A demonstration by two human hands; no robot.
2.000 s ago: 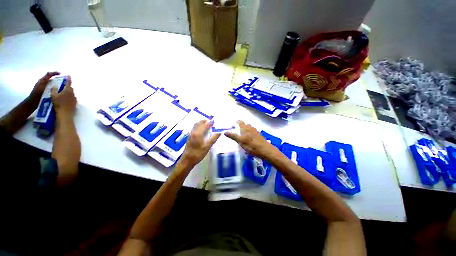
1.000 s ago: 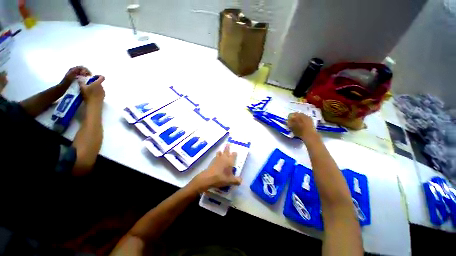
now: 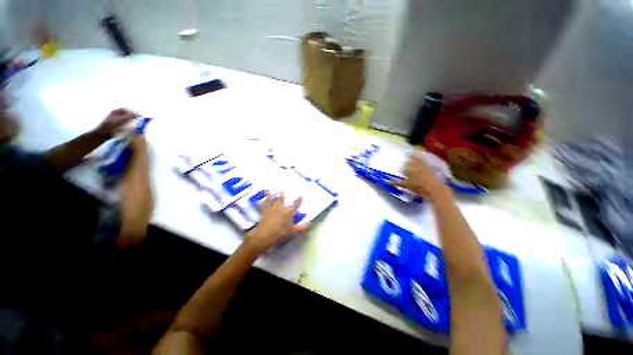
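My left hand (image 3: 277, 222) lies with fingers spread on the right end of an overlapping row of white and blue retail boxes (image 3: 234, 186). My right hand (image 3: 420, 177) reaches to the loose pile of empty boxes (image 3: 378, 182) near the red bag; blur hides whether its fingers grip one. Several blue trays (image 3: 383, 269) with white items lie in a row at the front right, partly hidden by my right forearm.
Another person's hands (image 3: 126, 126) hold a box at left. A phone (image 3: 206, 87), brown paper bag (image 3: 334, 80), black bottle (image 3: 425, 119) and red bag (image 3: 472, 114) stand or lie farther back. A grey-white cable heap (image 3: 600, 182) and more blue trays (image 3: 616, 284) are at far right.
My left hand has moved left with the box from the table's front edge, which now lies at the row's right end. My right hand went from that box to the pile and remains there.
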